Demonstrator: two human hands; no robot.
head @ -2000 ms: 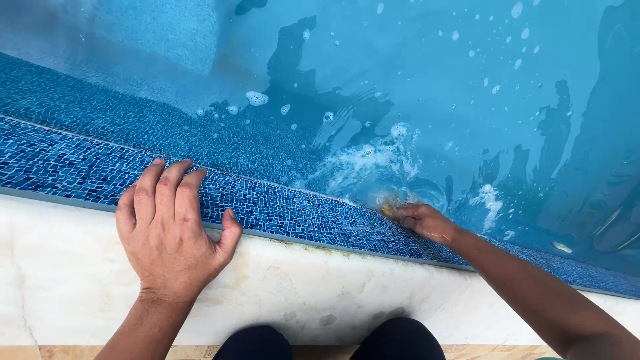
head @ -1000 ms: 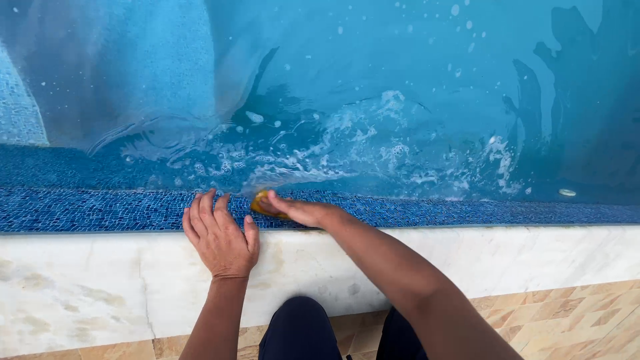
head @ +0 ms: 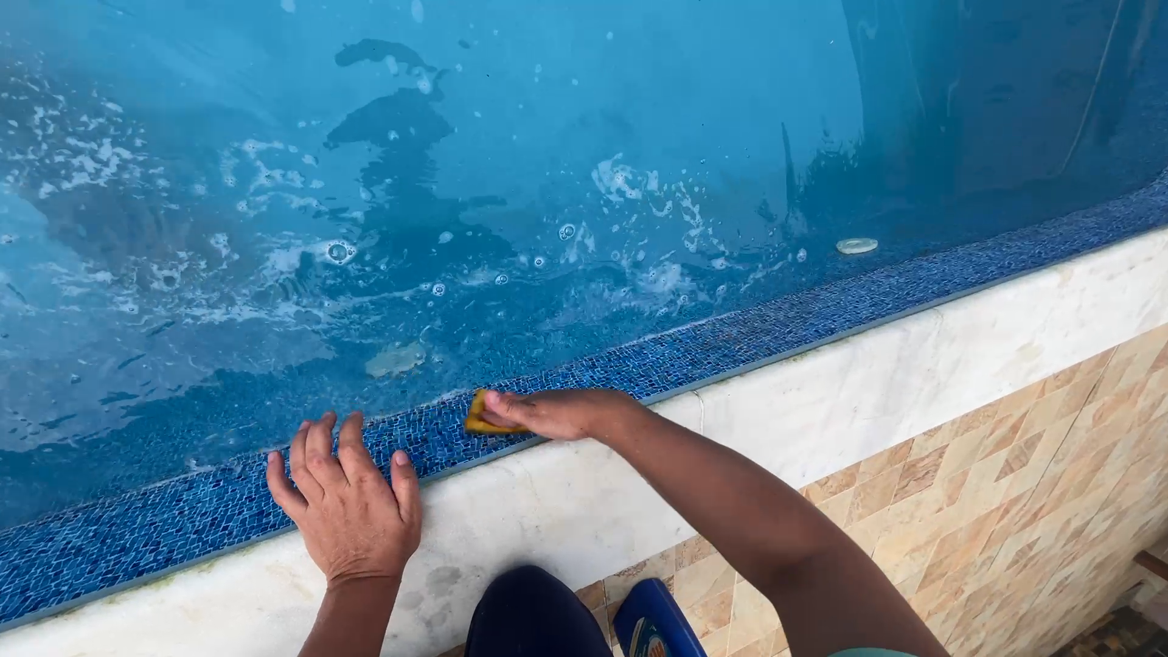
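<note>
My right hand (head: pixel 547 413) holds a yellow sponge (head: pixel 478 418) pressed on the pool's blue mosaic tile band (head: pixel 675 360), just above the waterline. My left hand (head: pixel 351 502) rests with spread fingers over the edge of the white marble coping (head: pixel 821 392), its fingertips on the tile band to the left of the sponge. The fingers of my right hand are partly hidden behind the thumb and the sponge.
Pool water (head: pixel 566 128) with foam and bubbles lies beyond the band. A pale oval fitting (head: pixel 857 245) shows at the pool wall. Near my knee (head: pixel 538 616), a blue container (head: pixel 657 620) with a label stands on beige patterned tiles (head: pixel 1013 456).
The view has turned and shifted along the pool edge. My right hand remains on the tile band with the sponge. The blue container has come into view.
</note>
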